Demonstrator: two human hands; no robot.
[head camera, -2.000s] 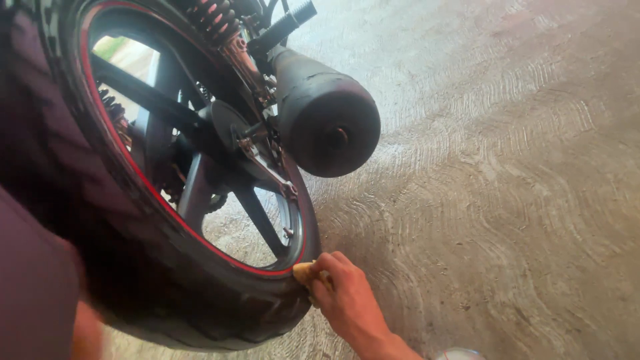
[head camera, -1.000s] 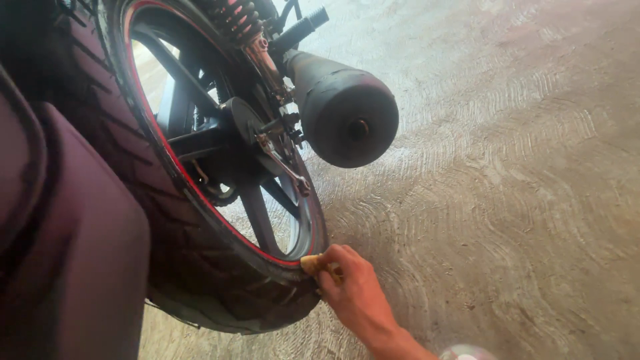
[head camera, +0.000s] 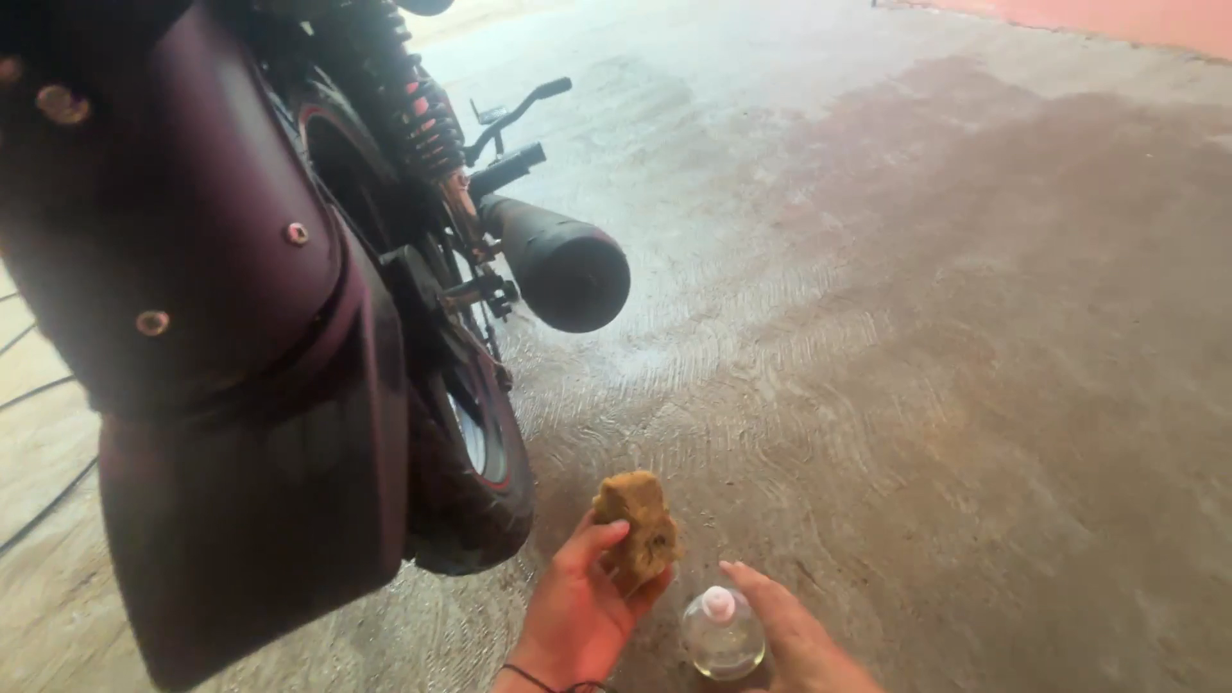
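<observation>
A worn yellow-brown sponge (head camera: 639, 527) is in my left hand (head camera: 587, 602), held between thumb and fingers above the concrete floor. My right hand (head camera: 794, 626) is beside a clear bottle (head camera: 724, 640) with a white cap, its index finger stretched out near the cap; its lower fingers are partly out of view, and it holds nothing visible. The bottle stands on the floor between my hands and has some liquid inside. To the left is the motorcycle's rear tire (head camera: 481, 529), largely covered by the dark rear fender (head camera: 260, 510).
The motorcycle's exhaust muffler (head camera: 573, 274) juts out to the right of the wheel, below a coil-spring shock absorber (head camera: 433, 125). A lever (head camera: 525, 108) sticks out farther up. Dark cables (head camera: 48, 505) lie on the floor at the far left.
The hand with the sponge was at the tire's rim edge before; now the sponge is off the tire, in my left hand. My right hand is beside the bottle. The view has swung right and back.
</observation>
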